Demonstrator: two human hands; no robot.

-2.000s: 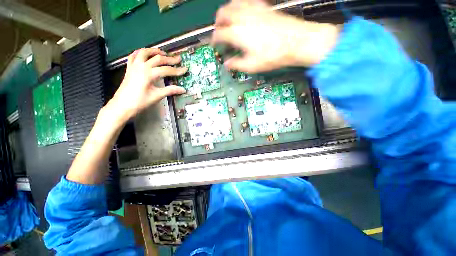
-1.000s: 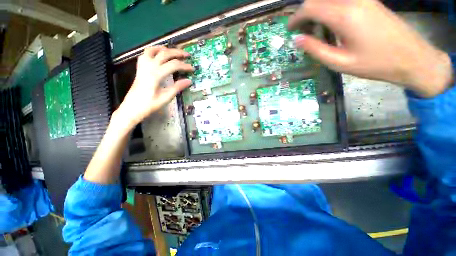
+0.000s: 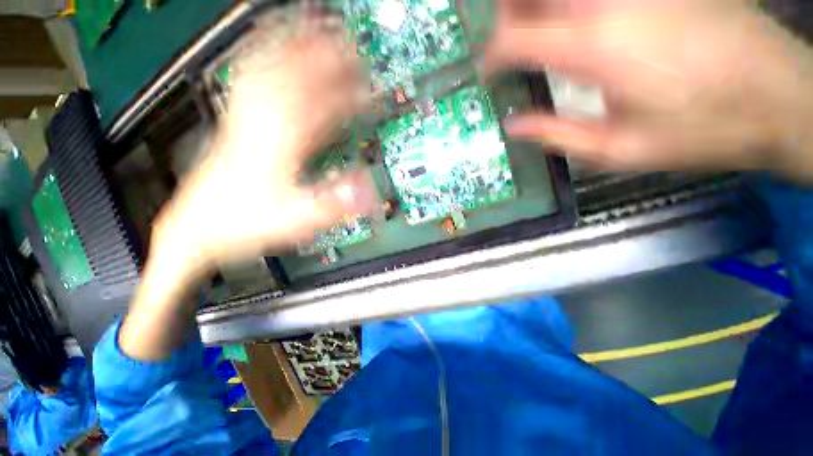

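A dark-framed wave solder pallet (image 3: 526,191) lies on the conveyor with green circuit boards in it. The lower right board (image 3: 446,156) shows fully, and the upper right board (image 3: 406,40) is cut by the top edge. My left hand (image 3: 276,151), bare and blurred, is over the left boards and hides most of them. Its fingers are spread, and contact is unclear. My right hand (image 3: 624,80), bare and blurred, is above the pallet's right side with fingers apart and nothing seen in it.
The silver conveyor rail (image 3: 481,272) runs in front of me. At left are a ribbed black tray (image 3: 94,178) and a green board panel (image 3: 62,232). Below are an open cardboard box (image 3: 267,387) and a fixture (image 3: 323,361). Another person's blue sleeve (image 3: 45,414) is lower left.
My left hand has moved right, from the pallet's left edge to over the left boards. My right hand stays at the right side, now lower beside the boards. The camera view has shifted and tilted.
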